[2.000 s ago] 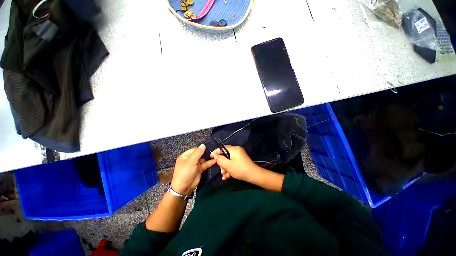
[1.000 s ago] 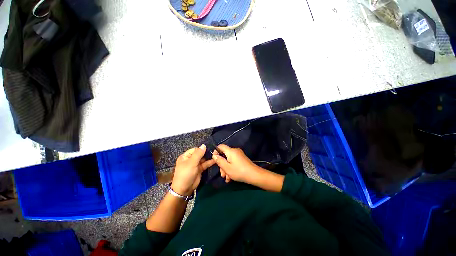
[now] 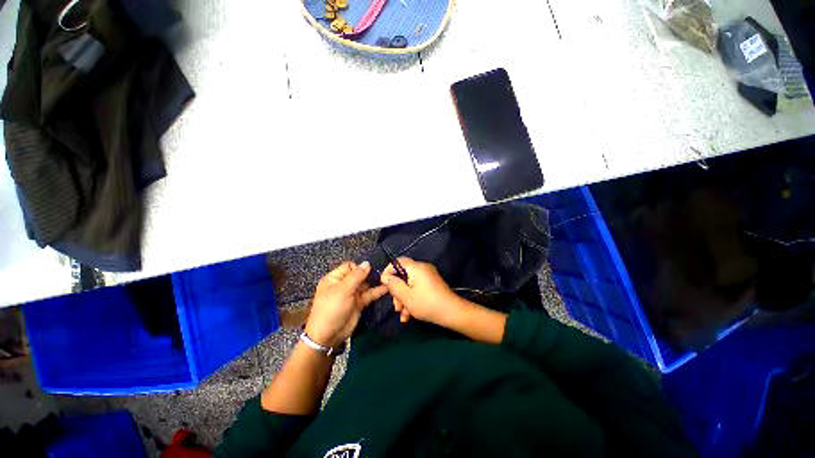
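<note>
A black or dark navy garment [image 3: 465, 246] lies bunched in the lap below the table edge, with a thin pale line along it. My left hand [image 3: 340, 300] pinches a bit of the dark cloth between thumb and fingers. My right hand [image 3: 420, 291] is close beside it and holds a small black tool [image 3: 394, 262], likely thread snips, that points up and left from the fingers. The fingertips of both hands nearly meet. A needle or button cannot be made out.
The white table [image 3: 357, 143] bears a black smartphone [image 3: 497, 134], a blue dish [image 3: 411, 22] of buttons, brown garments [image 3: 89, 143] at left and plastic bags [image 3: 749, 54] at right. Blue crates [image 3: 228, 318] stand left and right [image 3: 603, 277] of the legs.
The black tool at my right fingers looked like two prongs at first, was less visible a second ago, and now shows as one slim bar. The hands have barely moved.
</note>
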